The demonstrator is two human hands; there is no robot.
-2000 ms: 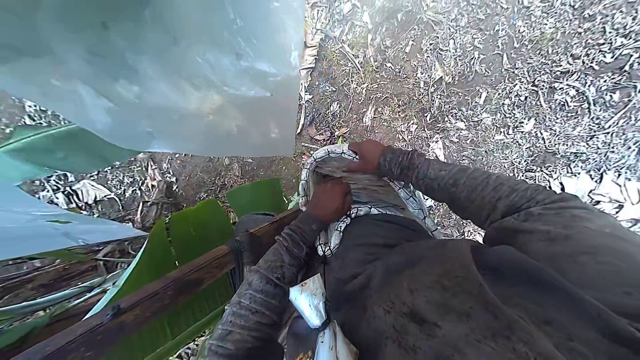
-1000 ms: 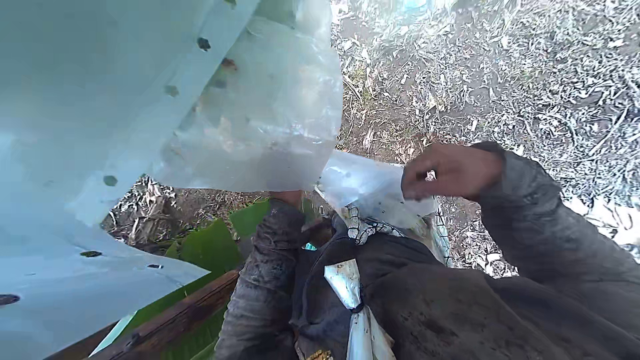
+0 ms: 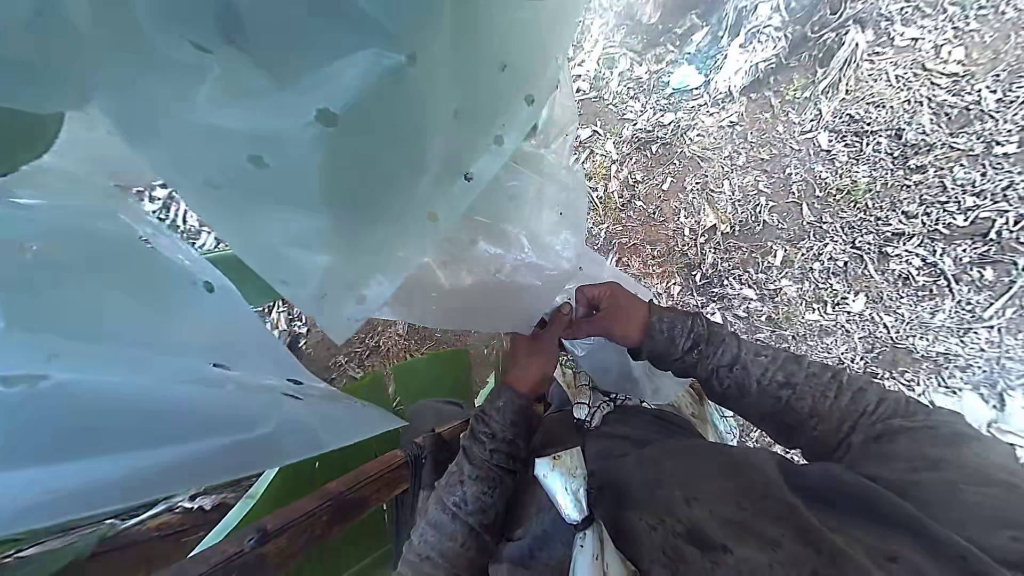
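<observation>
Both hands meet near the middle of the head view. My left hand point(image 3: 534, 352) and my right hand point(image 3: 610, 314) pinch the gathered edge of a thin translucent plastic sheet point(image 3: 512, 272), fingertips nearly touching. Below my right hand hangs a loose flap of the plastic point(image 3: 628, 368). A larger perforated plastic sheet point(image 3: 376, 160) fills the upper left. At my waist, just under the hands, lies a pale bag with dark netting or cord point(image 3: 588, 404). A whitish strip tied with a dark band point(image 3: 564, 484) hangs on the front of my dark clothing.
A wooden beam or rail point(image 3: 336, 508) slants across the lower left, beside green banana leaves point(image 3: 432, 376). Another part of the plastic sheeting point(image 3: 160, 384) hangs at the left. Dry plant litter point(image 3: 800, 224) covers the ground at the right.
My hands were at the bag's rim two seconds ago; now they are together on the plastic. The plastic sheeting covers more of the view. My right hand has come left to my left hand.
</observation>
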